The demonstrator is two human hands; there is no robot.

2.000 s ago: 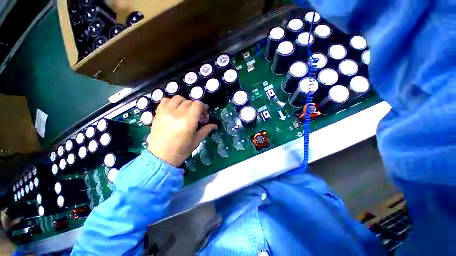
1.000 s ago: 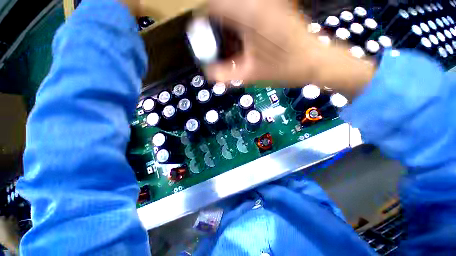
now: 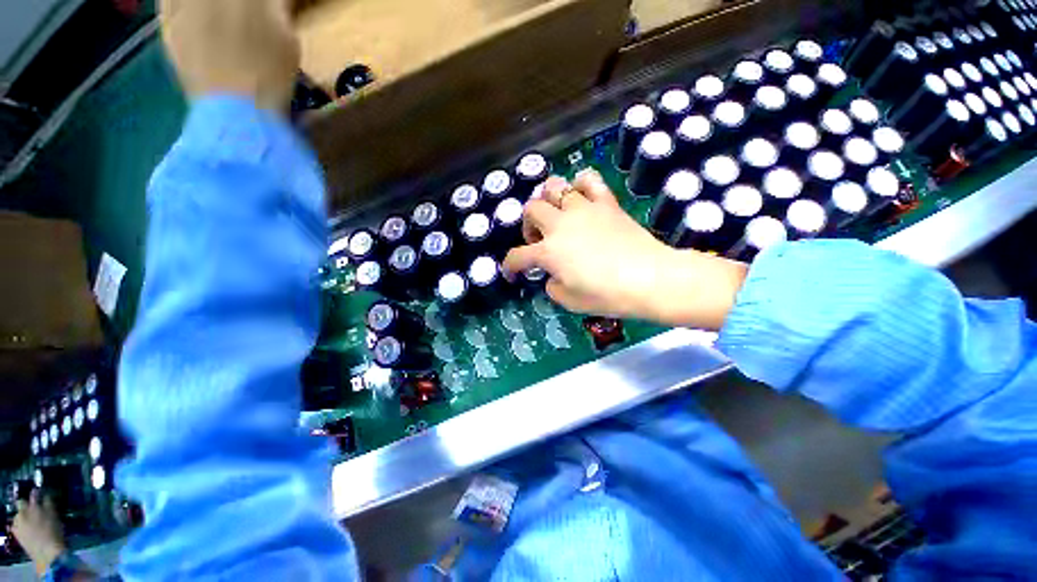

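Observation:
Dark electrolytic capacitors with pale round tops stand in rows on a green circuit board. My right hand is low over the board, thumb and fingers around a capacitor at the right end of the front row; its top is partly hidden. Pale capacitor footprints show in front of that row. My left hand is at the left end of the cardboard box, blurred and cut off by the top edge; its fingers cannot be made out.
A silver line rail runs along the board's front. Small toroidal inductors sit near the board's front edge. More capacitor-filled boards lie to the right. Another person's hand is at the lower left. Loose capacitors lie in the box.
My right hand has come down from above the board with a capacitor onto the front row. My left arm has stayed stretched toward the box, and my left hand is now more visible.

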